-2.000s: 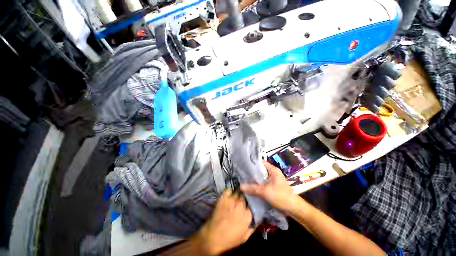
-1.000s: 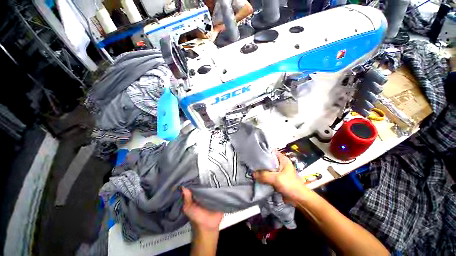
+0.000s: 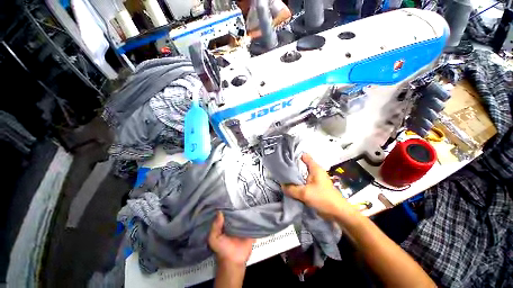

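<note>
A grey garment with black-and-white striped parts [image 3: 202, 202] lies bunched at the left end of the white and blue sewing machine [image 3: 315, 73]. Its upper part reaches the needle area [image 3: 267, 143], where the cloth hides the detail. My left hand [image 3: 232, 242] holds the garment's front fold from below, thumb up. My right hand [image 3: 316, 188] grips the grey cloth just right of the needle area. The bright blue guard [image 3: 197, 134] hangs at the machine's left end.
A red speaker [image 3: 409, 162] and a partly hidden phone [image 3: 350, 175] lie right of my right hand. Yellow-handled scissors [image 3: 435, 135] lie behind. Another grey and striped heap [image 3: 149, 107] is at the left. Plaid cloth [image 3: 461, 225] is at the right. A person's arm [image 3: 275, 17] shows behind the machine.
My left hand has moved left and down from beside the right hand and now holds the fold. The garment is spread wider, showing more stripes. My right hand has shifted slightly up and right.
</note>
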